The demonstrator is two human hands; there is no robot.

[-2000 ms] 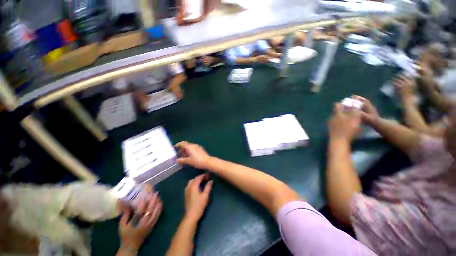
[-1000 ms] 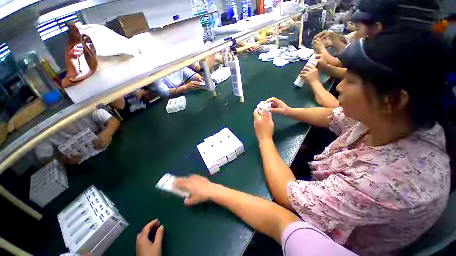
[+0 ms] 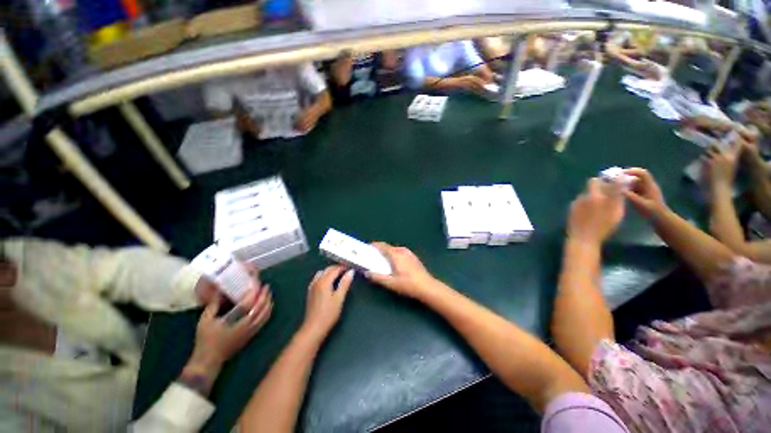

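Observation:
A slim white carton (image 3: 342, 247) with small dark print lies at a slant in my right hand (image 3: 401, 269), its right part hidden by the fingers. My left hand (image 3: 328, 294) is just below the carton's left half, thumb and finger apart; contact with the carton is unclear. A small dark spot shows by its fingertips, too blurred to name. A layered stack of white cartons (image 3: 258, 221) stands to the left. A row of white cartons (image 3: 486, 213) lies to the right on the dark green table (image 3: 372, 355).
A neighbour's hands (image 3: 232, 313) hold cartons at left. Another neighbour's hands (image 3: 613, 203) hold a small white piece at right. A raised shelf (image 3: 338, 52) on tubes crosses the far side. More workers and cartons (image 3: 427, 107) are beyond, with loose white pieces (image 3: 664, 101) far right.
One second ago my right hand had a carton away from my left hand, near the row. Now carton and right hand are close to my left hand. The camera view has turned left.

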